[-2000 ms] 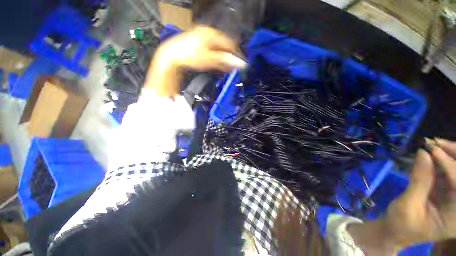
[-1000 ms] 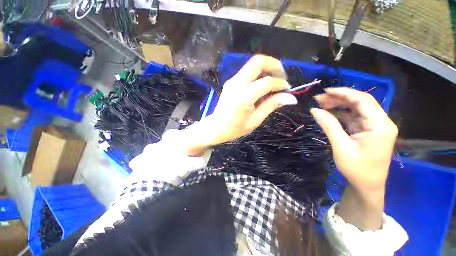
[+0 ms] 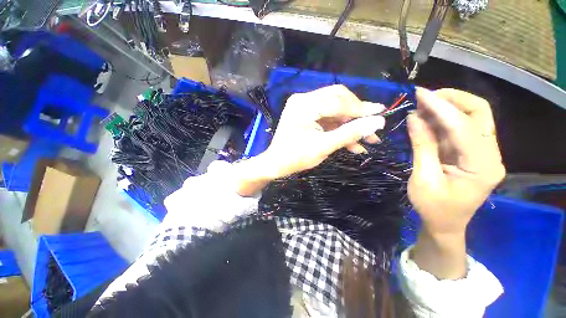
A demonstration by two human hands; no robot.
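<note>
My left hand (image 3: 332, 124) pinches the end of a cable between thumb and fingers. Its thin wire leads (image 3: 399, 104), red, white and dark greenish, fan out to the right from the fingertips. My right hand (image 3: 456, 146) is upright beside them, thumb and fingertips close together at the lead tips. Its fingers are blurred, and I cannot tell whether they grip anything. Both hands are above a blue bin (image 3: 372, 81) of black cables (image 3: 335, 192). The soldering iron (image 3: 429, 37) points down over the bench edge, just above my right fingertips.
A blue bin at the left holds black cables with green boards (image 3: 115, 124). A blue bin (image 3: 515, 248) is at lower right. The bench (image 3: 496, 49) crosses the top, with a silvery clump (image 3: 470, 7). A blue stool (image 3: 65, 118) and cardboard box (image 3: 65, 199) are on the floor.
Both hands came together above the bin, the right hand from far right. Since a second ago its fingers have closed in to the lead tips, and the leads are more spread.
</note>
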